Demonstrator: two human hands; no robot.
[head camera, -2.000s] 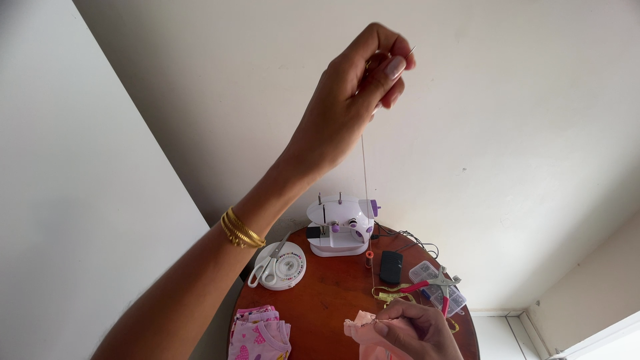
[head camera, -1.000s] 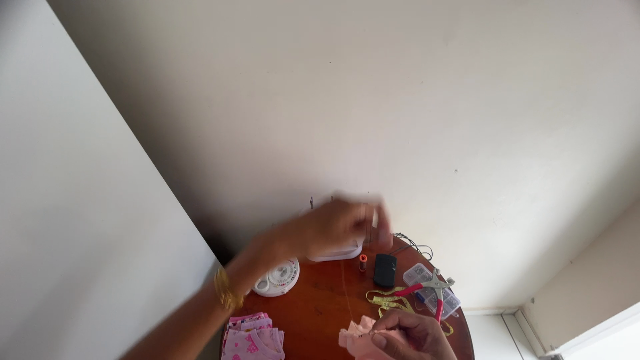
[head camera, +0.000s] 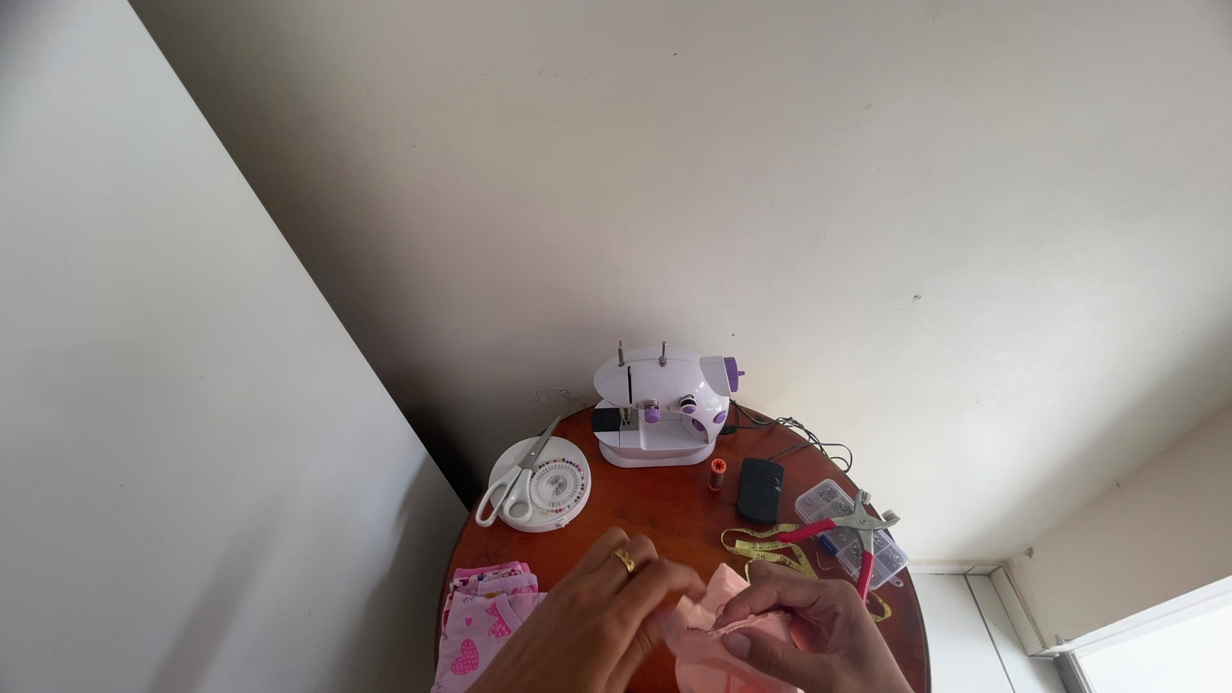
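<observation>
Peach fabric (head camera: 727, 664) is bunched at the near edge of the round wooden table, with a stitched or gathered edge uppermost. My right hand (head camera: 813, 626) pinches that edge between thumb and fingers. My left hand (head camera: 616, 611), wearing a gold-coloured ring, is at the fabric's left end with curled fingers; its fingertips are blurred, and whether they hold a needle or the cloth cannot be told. No thread is clearly visible between the hands. Folded pink printed fabric (head camera: 481, 630) lies left of my left hand, partly covered by it.
A white and purple mini sewing machine (head camera: 664, 409) stands at the back. Scissors (head camera: 525, 476) lie on a round pin case (head camera: 568, 500). Rightward are a thread spool (head camera: 717, 474), a black pedal (head camera: 760, 489), a yellow tape measure (head camera: 770, 551), red-handled pliers (head camera: 859, 527) and a plastic compartment box (head camera: 881, 563).
My left hand, raised high with a needle and thread two seconds ago, has come down to the peach fabric. My right hand has kept hold of the fabric.
</observation>
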